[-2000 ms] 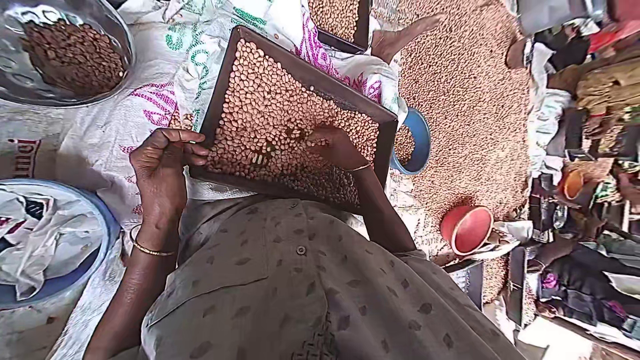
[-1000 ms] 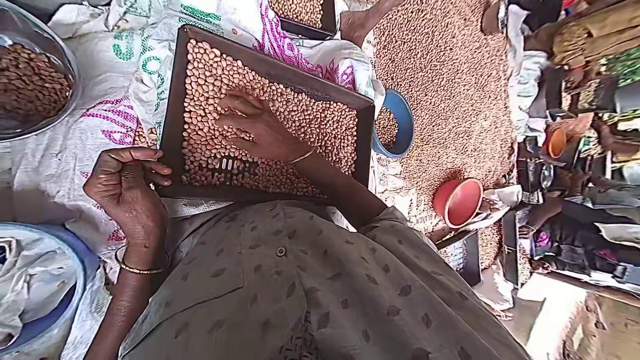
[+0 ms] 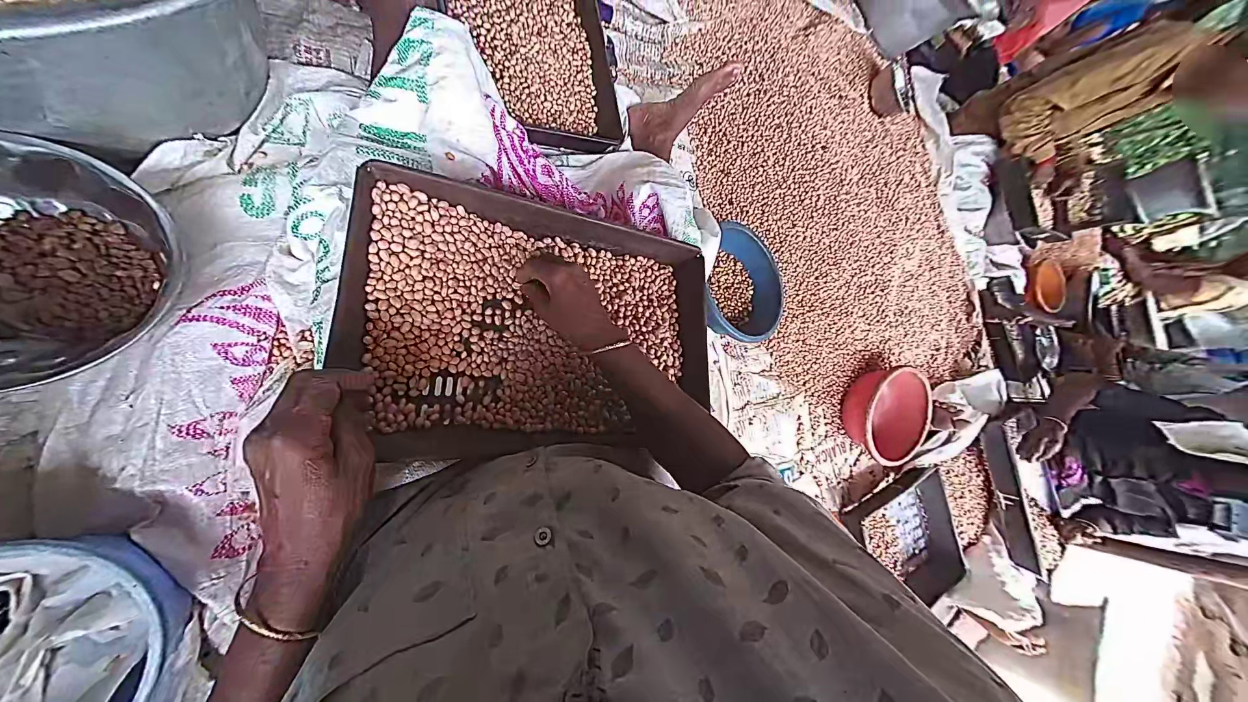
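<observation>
A dark rectangular sieve tray [image 3: 692,322] lies before my body, filled with pale brown nuts or beans [image 3: 429,263]; slots of its floor show through near the lower left. My left hand [image 3: 317,439] grips the tray's left rim at the near corner, thumb over the edge. My right hand [image 3: 565,297] is over the nuts right of the middle, fingers bent down; whether it pinches any is hidden. Beyond the tray's right side stands a blue bowl [image 3: 765,283] partly filled with nuts.
Nuts lie spread on the ground [image 3: 809,175]. Around me are a red bucket [image 3: 897,414], a second tray of nuts [image 3: 604,88], a metal basin [image 3: 161,283] holding darker pieces, a blue tub [image 3: 161,604] and printed sacks [image 3: 224,341]. A bare foot [image 3: 682,107] rests beyond the tray. Other people sit at the right.
My right hand has gone from spread fingers over the tray's left-middle part to bent fingers farther right. My left hand stays at the tray's left edge. The view has shifted.
</observation>
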